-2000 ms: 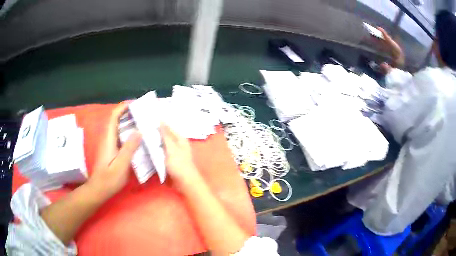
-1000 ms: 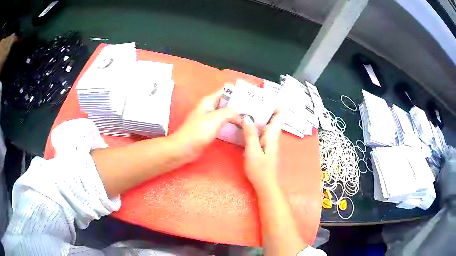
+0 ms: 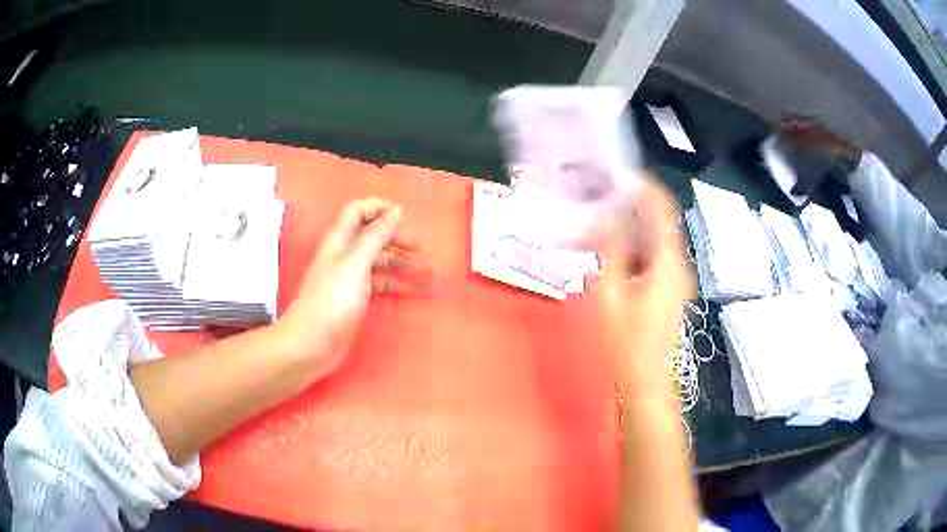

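Observation:
My right hand (image 3: pixel 649 244) is blurred and holds a white booklet (image 3: pixel 571 145) raised over the far right of the orange-red mat (image 3: pixel 415 416). My left hand (image 3: pixel 348 281) is empty, fingers loosely curled and apart, above the middle of the mat. A loose pile of white cards (image 3: pixel 519 260) lies on the mat, partly behind the booklet and my right hand. Two neat stacks of white booklets (image 3: pixel 231 244) stand side by side on the mat's left part.
Cream rubber bands (image 3: pixel 687 364) lie right of the mat, partly behind my right arm. Beyond are white paper stacks (image 3: pixel 794 353) and open black boxes (image 3: pixel 675 130). A neighbour's hand (image 3: pixel 820 140) is at one box. Dark cables (image 3: pixel 47 197) lie left. A metal post (image 3: pixel 633 47) stands behind.
My hands have moved apart. My right hand has lifted a booklet up and right from the pile; my left hand has let go and moved left. The view has shifted.

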